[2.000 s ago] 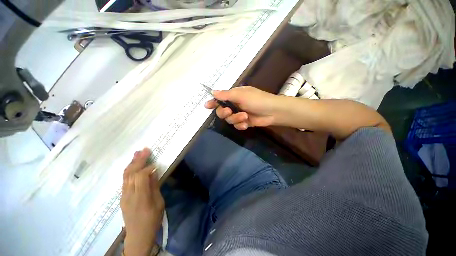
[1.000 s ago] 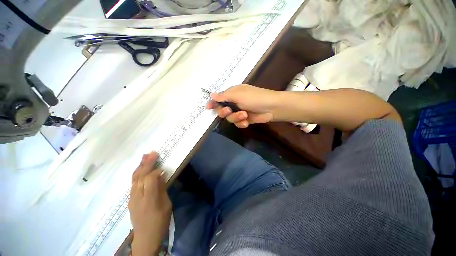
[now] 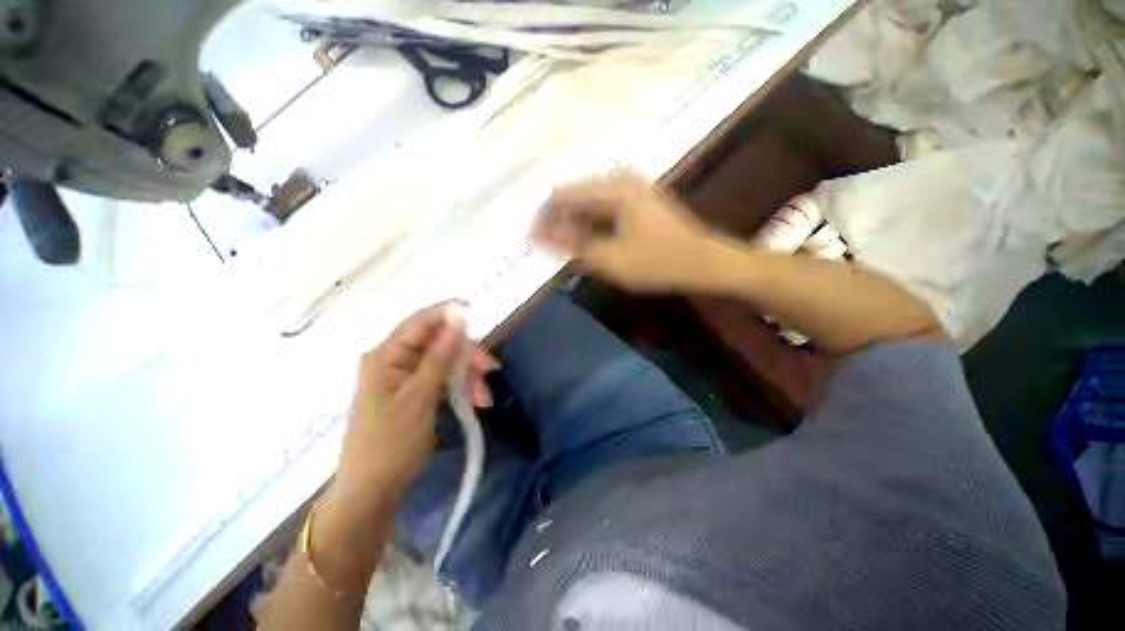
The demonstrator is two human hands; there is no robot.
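Note:
My left hand (image 3: 413,382) pinches an off-white strip (image 3: 471,462) between thumb and fingers at the table's front edge. The strip's loose part hangs down over the lap. My right hand (image 3: 611,228) is blurred above the front edge, up and to the right of my left hand, with its fingers curled. No snips can be made out in it. Long off-white strips (image 3: 413,203) lie on the white table behind the hands. Printed ruler markings (image 3: 709,86) run along the front edge, partly washed out by glare.
The grey sewing machine head (image 3: 105,86) is at upper left. Black-handled scissors (image 3: 457,77) lie behind the strips. Crumpled cream cloth (image 3: 987,160) is at upper right, beside small white rolls (image 3: 793,224). A blue basket (image 3: 1098,401) is at the right edge.
My left hand has lifted from the ruler and moved up and right, now holding a strip. My right hand has shifted slightly and blurred; the snips seen earlier no longer show. The view has shifted.

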